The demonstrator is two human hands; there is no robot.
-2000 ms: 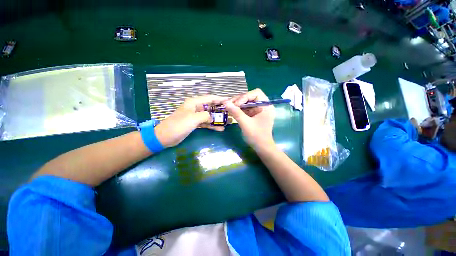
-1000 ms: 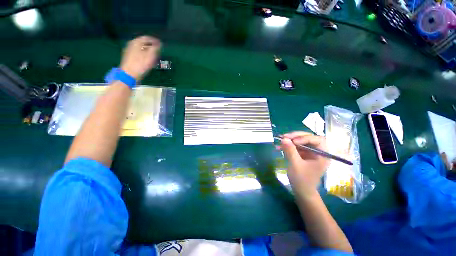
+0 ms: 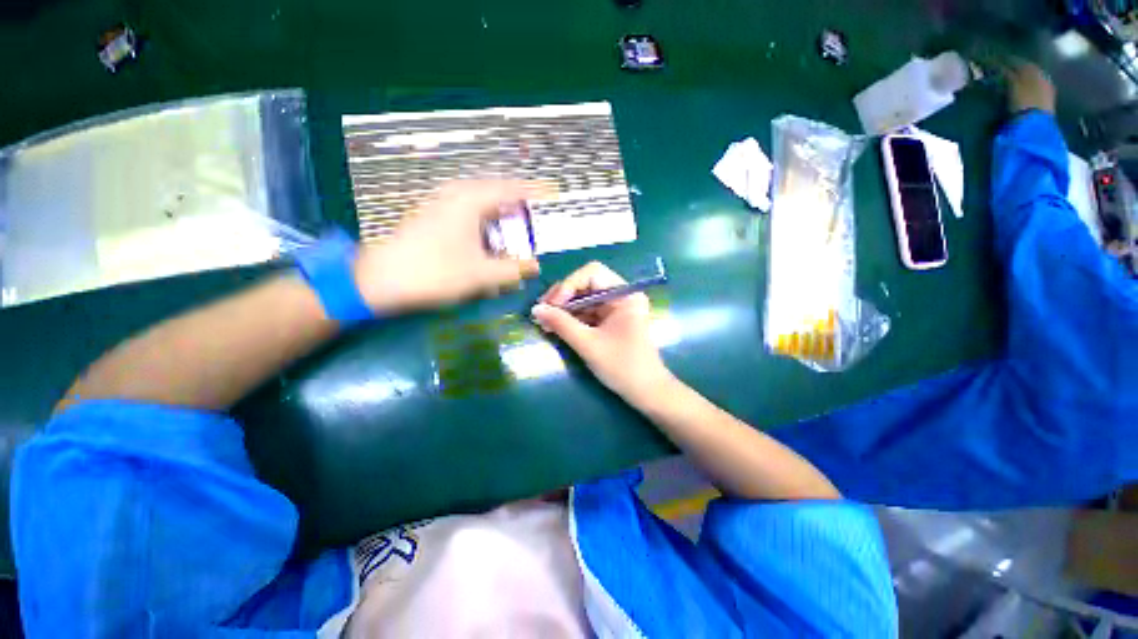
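My left hand (image 3: 437, 250), blurred, with a blue band at the wrist, holds a small dark electronic module (image 3: 509, 232) with a whitish face over the striped adhesive sheet (image 3: 587, 169). My right hand (image 3: 602, 327) holds thin dark tweezers (image 3: 612, 295) just right of and below the left hand. Their tip is at the amber tape pieces (image 3: 472, 355), which lie flat under light glare. I cannot tell whether the tips grip a piece.
A large clear bag with pale sheets (image 3: 137, 194) lies left. Right are a white scrap (image 3: 745, 172), a narrow bag (image 3: 809, 250), a phone (image 3: 917, 200) and a white bottle (image 3: 911, 95). Modules (image 3: 640, 51) lie at the back. A blue-sleeved person's arm (image 3: 1061, 287) reaches forward at right.
My left hand has come back from the far left with a module. My right hand has moved left with the tweezers, to the amber pieces. The other person's arm now reaches forward. The view has shifted.
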